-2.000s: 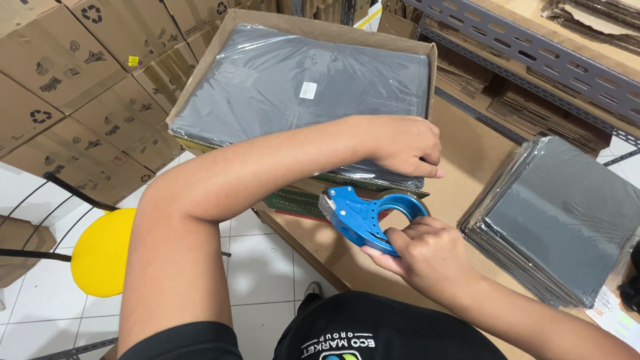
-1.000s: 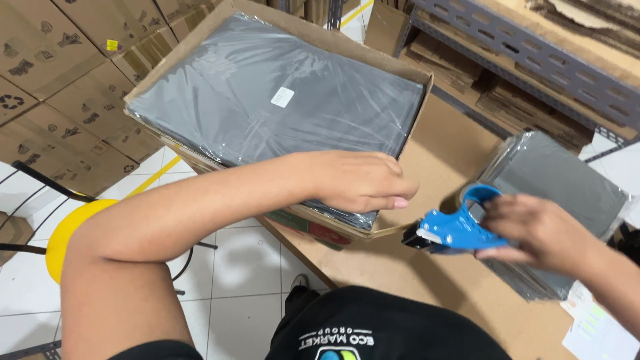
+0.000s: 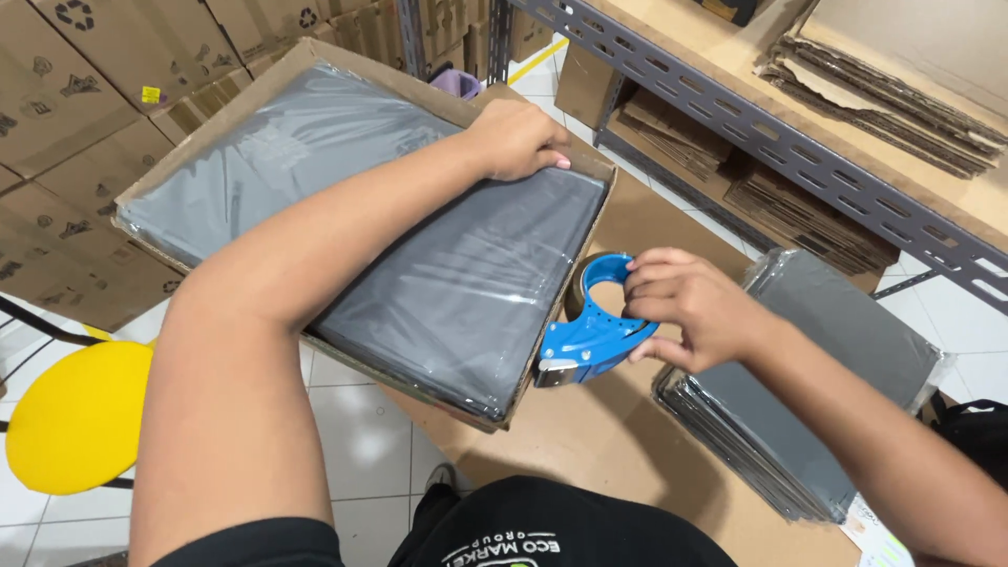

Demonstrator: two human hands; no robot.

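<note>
A cardboard box [image 3: 560, 304] holds dark grey sheets in clear plastic wrap [image 3: 441, 276], lying nearly level with its rim. My left hand [image 3: 520, 140] reaches across and rests at the far edge of the box, its fingers curled over the rim; whether it grips the cardboard is not clear. My right hand [image 3: 681, 311] holds a blue tape dispenser [image 3: 592, 339] with a roll of brown tape on it. The dispenser's metal front end is beside the box's right side.
A stack of plastic-wrapped grey packs [image 3: 819, 339] lies on the brown table [image 3: 598, 441] at right. Behind stands a metal shelf [image 3: 748, 118] with flattened cardboard [image 3: 874, 94]. Stacked cartons [image 3: 71, 197] and a yellow stool [image 3: 79, 417] are at left.
The dispenser has come back from over the table to the box's right side. My left hand has moved from the near right part of the box to its far edge. The box appears turned.
</note>
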